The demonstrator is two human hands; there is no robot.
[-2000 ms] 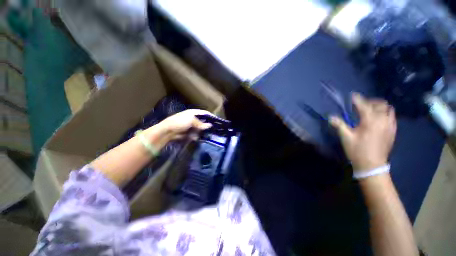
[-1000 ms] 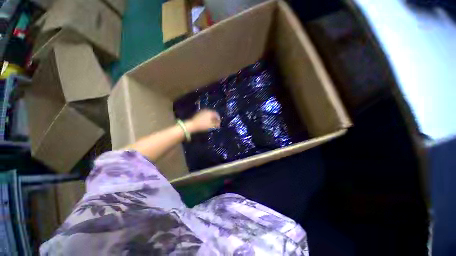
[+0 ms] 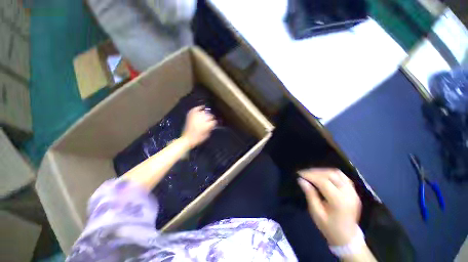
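The open brown carton (image 3: 125, 94) stands at my left side, with bagged glossy black housings (image 3: 179, 164) inside. My left hand (image 3: 199, 127) reaches into it, fingers curled at the black contents near the far end. Blur hides whether it grips one. My right hand (image 3: 332, 202) is over the dark gap between carton and bench, thumb and fingertips close together; a tiny dark spot shows at the tips, too blurred to name. Pliers with blue handles (image 3: 427, 192) lie open on the dark mat (image 3: 379, 138).
A black housing (image 3: 326, 18) lies on the white bench surface (image 3: 333, 71). A heap of small black parts (image 3: 449, 138) and a clear plastic bag (image 3: 451, 89) are at the far right. A grey draped shape (image 3: 149, 25) and a small carton (image 3: 92, 74) stand beyond the big carton.
The housing my left hand held two seconds ago is out of that hold; the hand is now deeper in the carton. My right hand has moved off the pliers and mat toward my lap.
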